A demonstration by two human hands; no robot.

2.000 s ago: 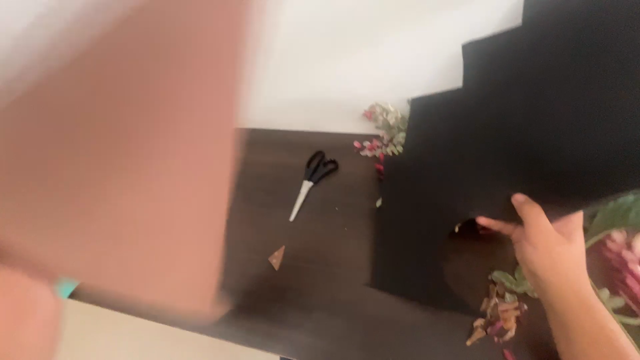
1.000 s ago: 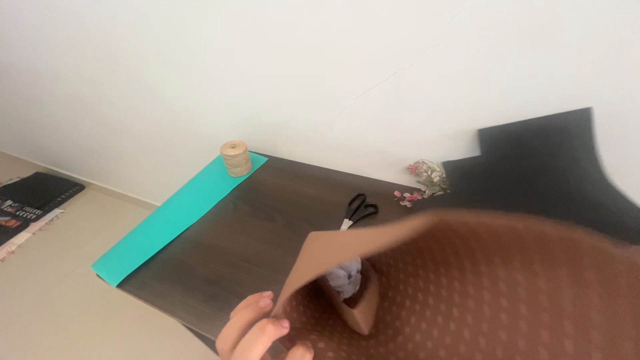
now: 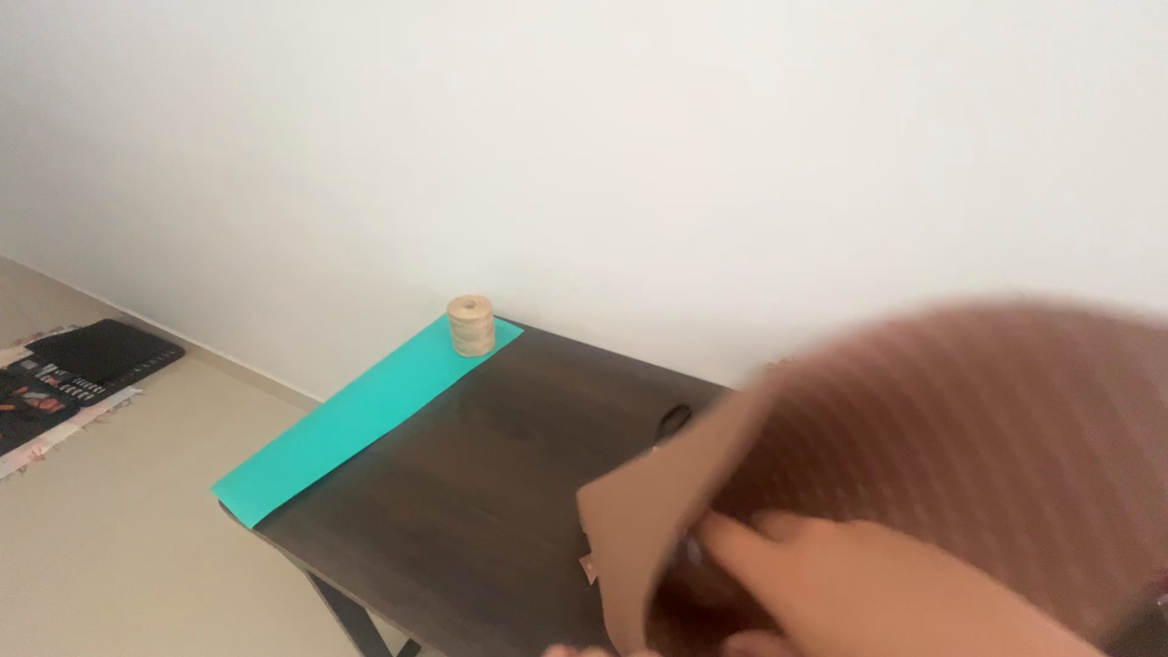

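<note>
A large sheet of brown dotted wrapping paper (image 3: 958, 438), blurred, curls over the table's right part. My right hand (image 3: 849, 584) reaches in from the lower right, its fingers inside the curl by the folded edge; blur hides whether they pinch the paper. Only fingertips of my left hand (image 3: 598, 651) show at the bottom edge, close to the paper's lower fold; their grip cannot be seen. Behind the paper a black loop of the scissors' handle (image 3: 674, 422) shows. A small brown paper scrap (image 3: 589, 568) lies left of the fold.
A turquoise sheet (image 3: 347, 429) lies along the left end of the dark wooden table (image 3: 456, 456), with a spool of twine (image 3: 471, 327) on its far end. A white wall (image 3: 584, 182) stands behind. On the floor at far left is a black printed item (image 3: 82, 374).
My right hand has come to the curled brown paper; two seconds ago it was at the black sheet. The brown paper has moved from the left to the right. The view has swung left.
</note>
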